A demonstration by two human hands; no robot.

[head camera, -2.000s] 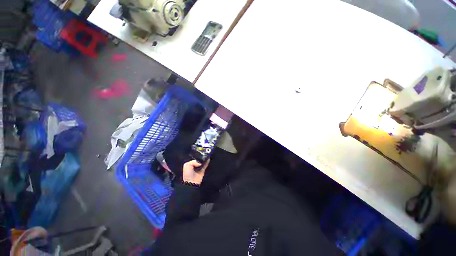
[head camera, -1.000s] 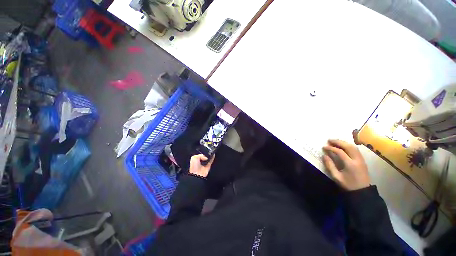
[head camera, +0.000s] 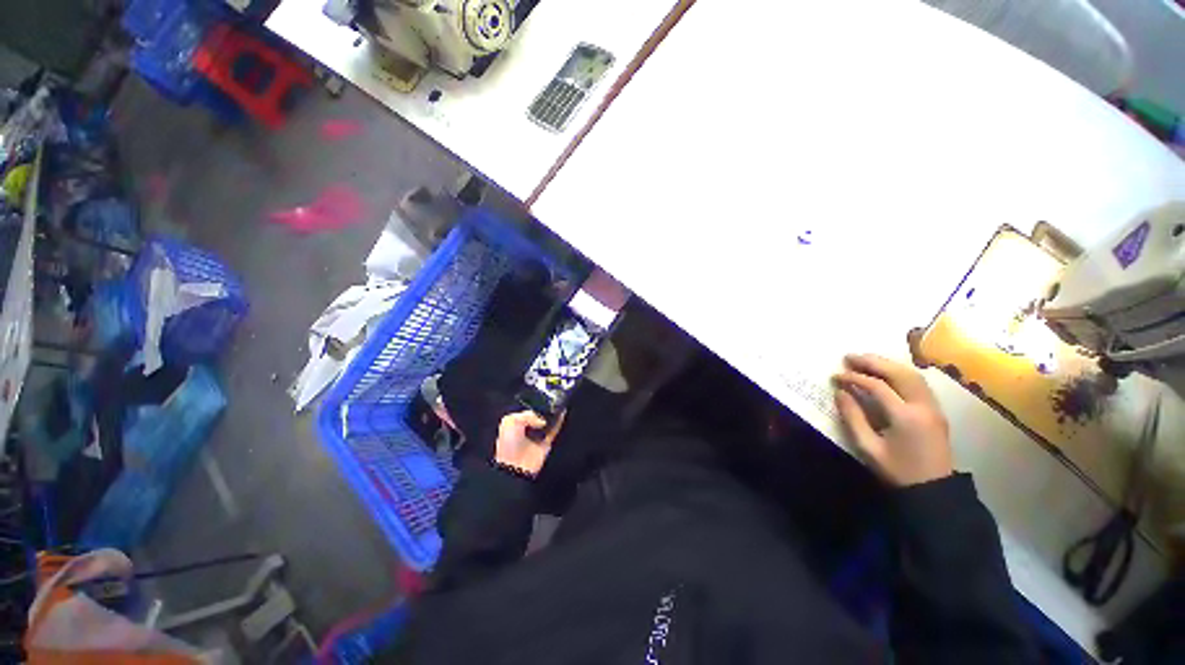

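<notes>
My left hand (head camera: pixel 524 440) grips the near end of a narrow black parts box (head camera: pixel 568 353) in front of the table edge. Small metal parts and a pink piece show inside the box. My right hand (head camera: pixel 899 426) rests on the white tabletop near its front edge, fingers bent and thumb apart. I cannot tell whether anything is under its fingertips. A small silver item, perhaps a bobbin (head camera: pixel 804 237), lies on the table beyond it. The sewing machine (head camera: pixel 1128 279) stands at the right over a yellow-lit plate area (head camera: pixel 1007 340).
Black-handled scissors (head camera: pixel 1102 556) lie on the table at the lower right. A blue basket (head camera: pixel 390 455) stands below the table at the left. Another machine (head camera: pixel 448 33) and a dark rectangular item (head camera: pixel 571 87) are at the upper left. A red stool (head camera: pixel 254 75) stands on the floor.
My right hand, not discernible in the oldest frame, came onto the tabletop and has stayed there. My left hand still holds the box. The view has shifted slightly.
</notes>
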